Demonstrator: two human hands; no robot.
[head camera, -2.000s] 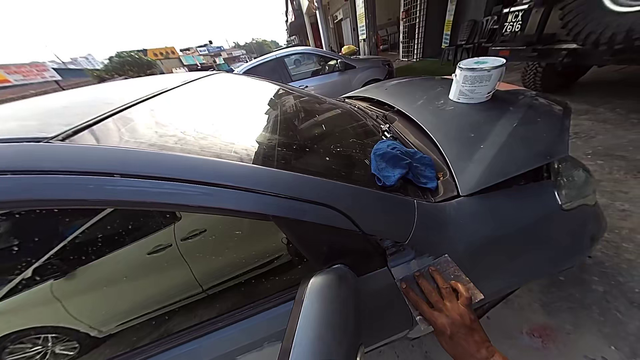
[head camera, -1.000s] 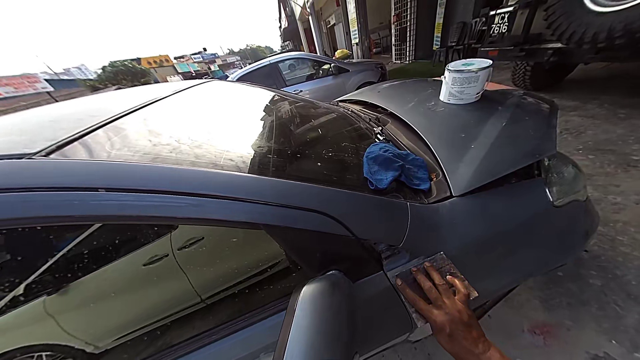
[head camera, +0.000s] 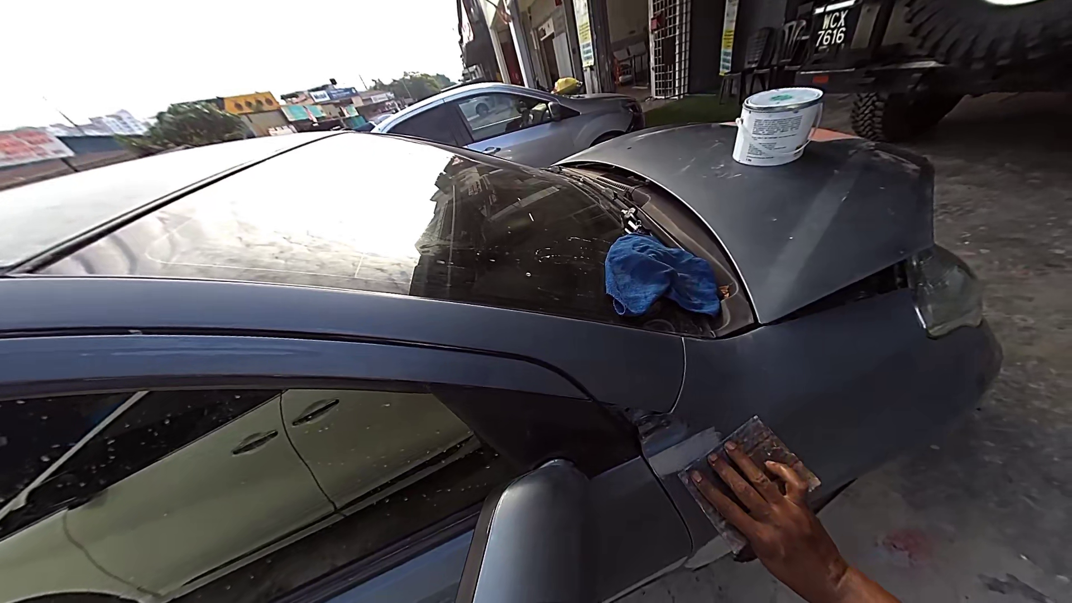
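My right hand (head camera: 775, 519) presses a flat, stained rectangular sanding pad or block (head camera: 754, 452) against the dark grey front fender (head camera: 821, 394) of a car, just behind the wheel arch. Its fingers are spread over the pad. A lighter, scuffed patch (head camera: 682, 452) shows on the fender beside it, close to the door edge. A blue cloth (head camera: 657, 275) lies bunched at the base of the windshield. On the bonnet (head camera: 821, 218) stands a white lidded tub (head camera: 777, 126) bearing writing. My left hand is out of view.
The door mirror (head camera: 536, 536) juts out to the left of my right hand. The bonnet's rear edge stands slightly raised. A silver-blue car (head camera: 511, 126) is parked beyond, and a large vehicle with a knobbly tyre (head camera: 900, 113) stands at the upper right. A headlamp (head camera: 946, 293) sits at the fender's front.
My right hand stays on the pad against the fender, its position on the panel much the same. The cloth and the tub have not moved.
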